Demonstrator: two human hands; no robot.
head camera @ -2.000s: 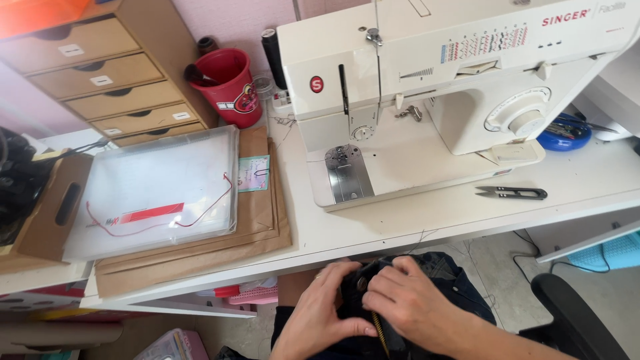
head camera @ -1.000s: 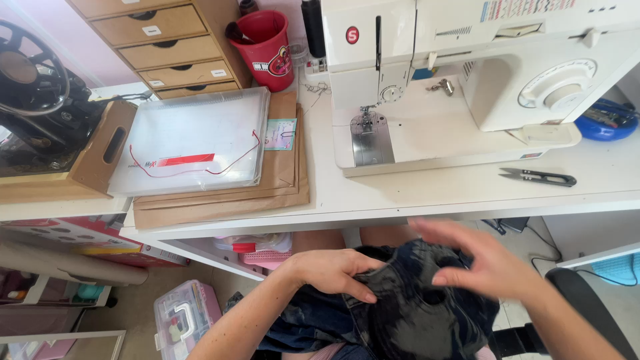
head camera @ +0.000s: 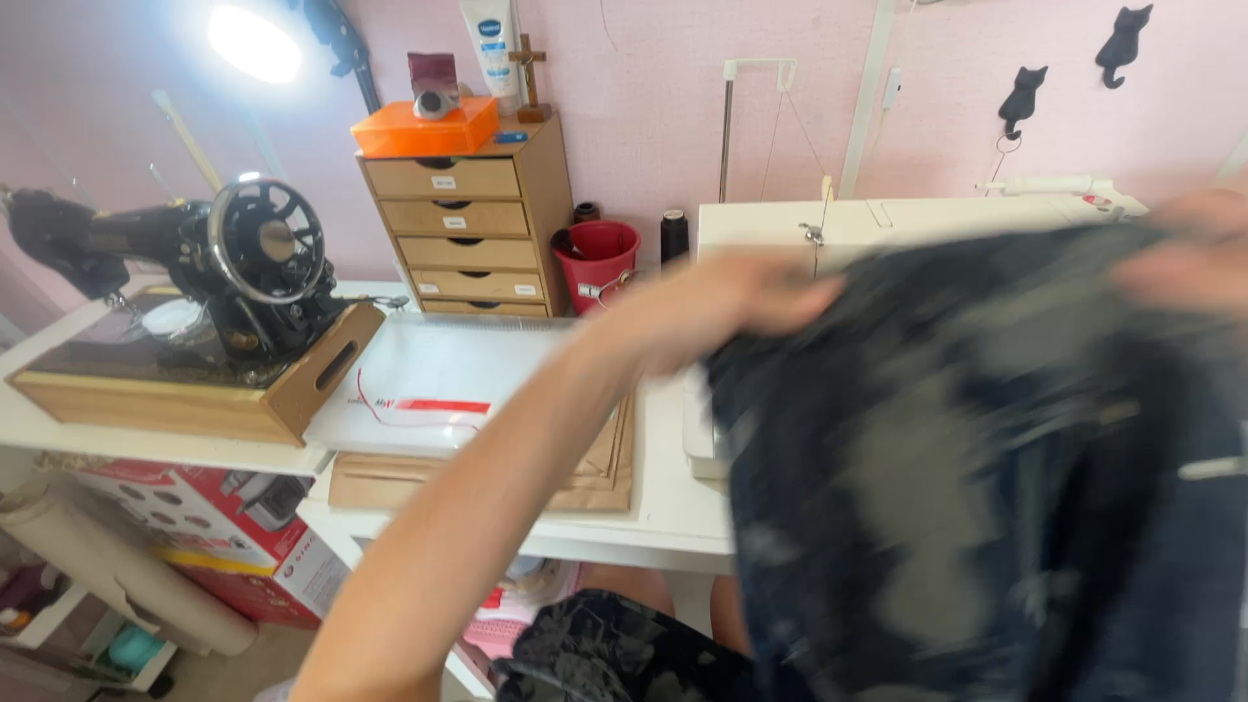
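A dark camouflage-patterned garment [head camera: 936, 468] hangs raised at the right, blurred by motion. My left hand [head camera: 751, 297] grips its upper left edge, and my right hand [head camera: 1189, 253] holds its upper right part near the frame's edge. Behind the cloth stands a white sewing machine [head camera: 760, 229], mostly hidden. More dark patterned fabric [head camera: 624, 648] lies over my lap, below the table edge.
A black vintage sewing machine [head camera: 224, 253] on a wooden base stands at the left. A clear plastic folder [head camera: 419, 370] lies on brown paper [head camera: 390, 483]. Behind are a small drawer cabinet [head camera: 468, 219], a red cup [head camera: 600, 255] and a lit lamp [head camera: 255, 44].
Both hands have lifted the garment from my lap to above table height, where it now spreads in front of the white sewing machine. The view has tilted up.
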